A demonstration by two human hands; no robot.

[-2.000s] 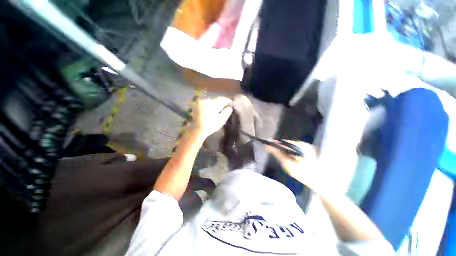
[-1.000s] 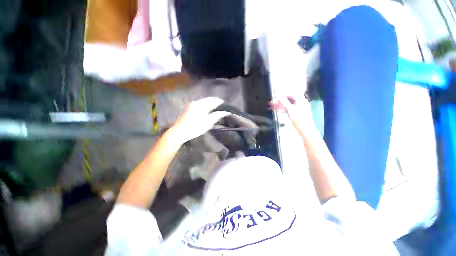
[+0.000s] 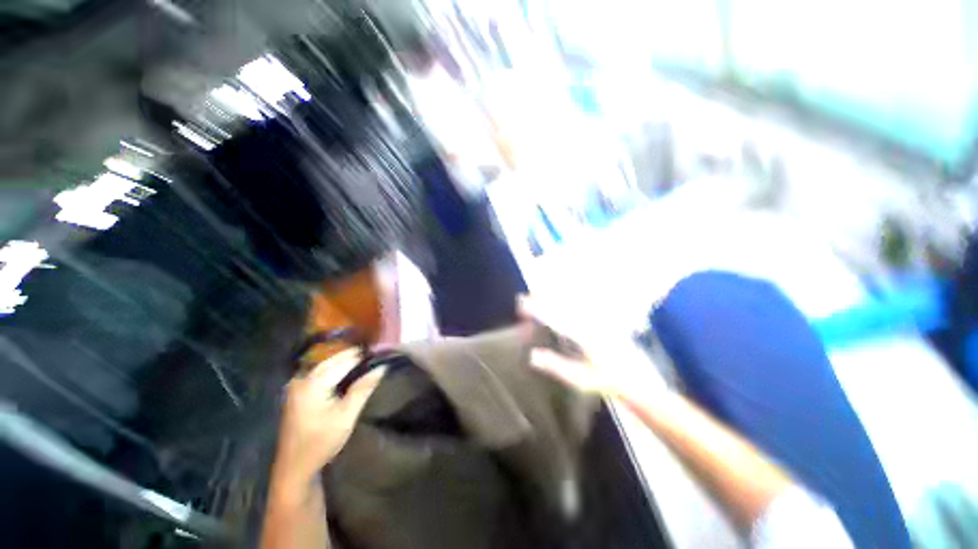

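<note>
A brown-grey jacket [image 3: 429, 483] is held up in front of me, its collar and lapel near the top. The picture is blurred. My left hand [image 3: 322, 407] grips the jacket's left upper edge, with a dark curved thing at the fingers that I cannot make out. My right hand [image 3: 574, 359] is at the jacket's upper right edge, thumb and fingers around the cloth.
The blue sleeve-shaped pad [image 3: 767, 375] stands at the right over the white table [image 3: 922, 429]. A cardboard box [image 3: 349, 306] with pale lining is behind the jacket. A grey metal tube [image 3: 97, 466] crosses the lower left. Dark garments hang at the left.
The view has swung up. The brown-grey jacket is now raised and spread between both hands; before, the cloth hung low by my left hand and my right hand was apart from it.
</note>
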